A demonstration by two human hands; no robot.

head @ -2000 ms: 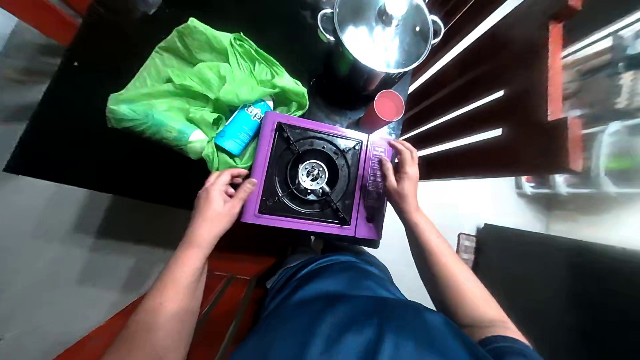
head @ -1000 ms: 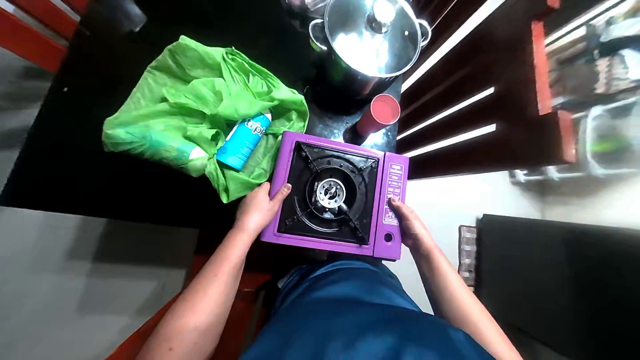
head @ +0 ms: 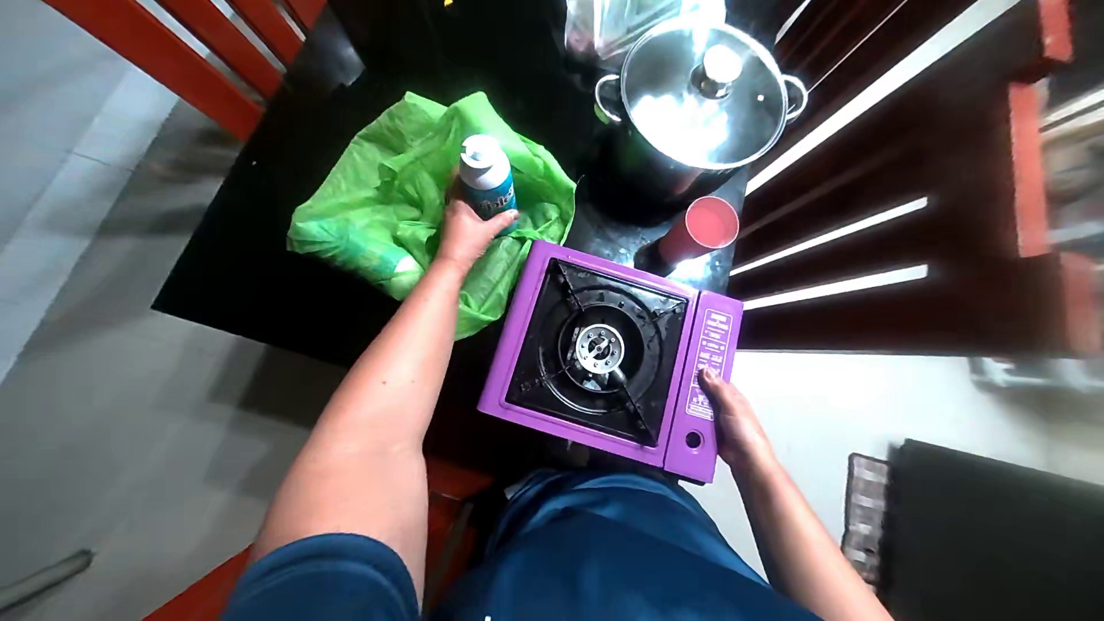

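My left hand (head: 470, 231) grips a blue gas canister (head: 489, 185) with a white cap, held upright over a green plastic bag (head: 371, 198). Another canister-like thing shows dimly through the bag's left part. My right hand (head: 733, 423) holds the right edge of a purple portable gas stove (head: 509, 354), its thumb on the printed control panel and its fingers hidden beneath. The stove has a black pan support and a round metal burner (head: 599, 348); its near side juts past the table edge, close to my body.
On the black table (head: 259, 233), a steel pot (head: 703, 95) with a glass lid stands beyond the stove, beside a red cup (head: 709, 224). A clear plastic bag (head: 604, 26) lies behind the pot. Red slatted chairs (head: 190, 52) stand at the left and right.
My left hand has left the stove's left side and taken hold of the canister, which lay on the green bag and is now upright. My right hand remains on the stove's right side.
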